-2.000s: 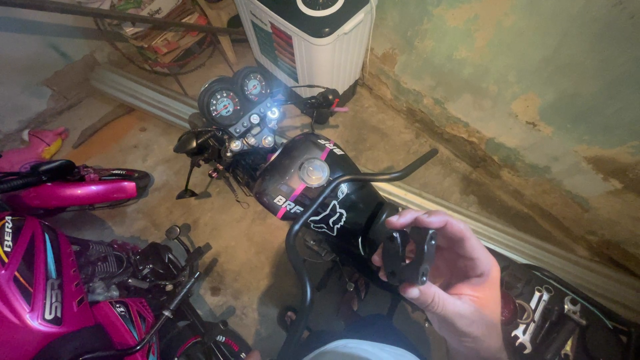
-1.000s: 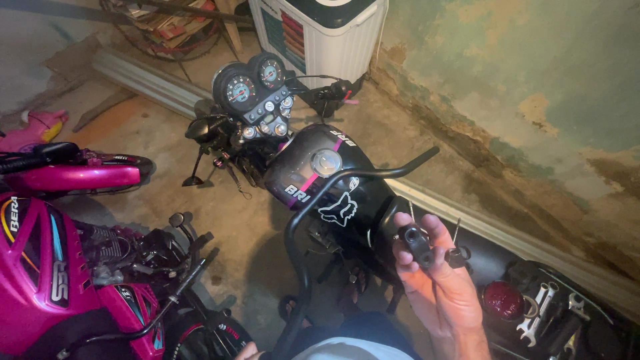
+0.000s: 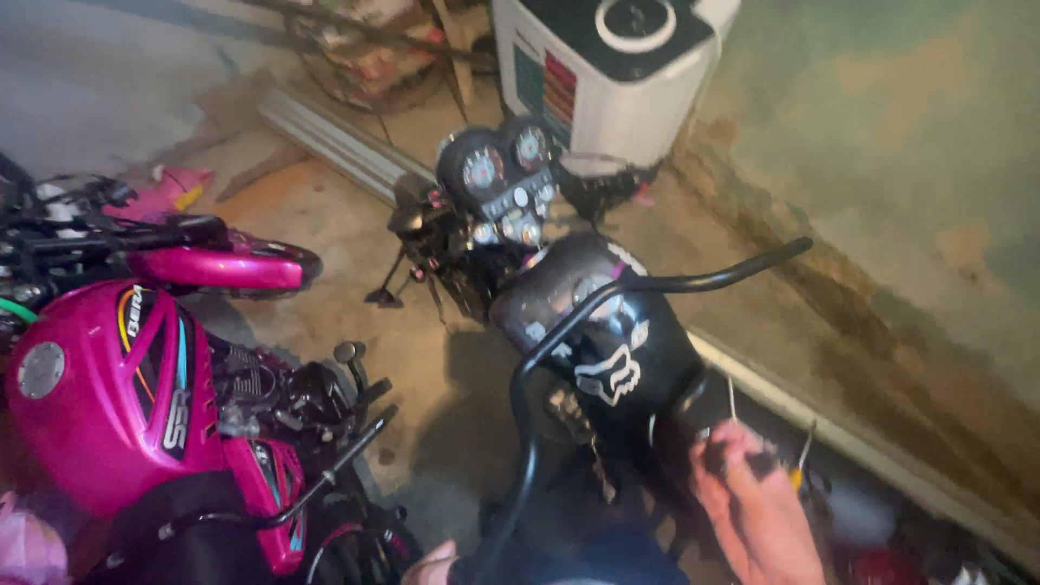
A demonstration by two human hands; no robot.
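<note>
My right hand [image 3: 756, 496], low at the right over the black motorcycle's seat, is closed around a small black part [image 3: 760, 463]; blur hides what kind it is. Bottom centre, only a bit of my left hand [image 3: 432, 565] shows, beside the lower end of a bent black handlebar [image 3: 528, 422]. Whether that hand grips the bar cannot be made out. The bar is off its mount and crosses above the black fuel tank [image 3: 650, 349], its free end pointing right. Beyond the tank sit the twin round gauges [image 3: 504, 158].
A magenta motorcycle [image 3: 89, 406] stands at the left, its black rear grab rail [image 3: 325, 479] reaching toward the middle. A white washing machine [image 3: 626, 114] is at the back. Metal profiles [image 3: 341, 146] lie on the floor. A worn wall [image 3: 918, 203] runs along the right.
The small black part in my right hand was seen more clearly earlier; my fingers now cover more of it. The view has shifted, showing more of the magenta motorcycle.
</note>
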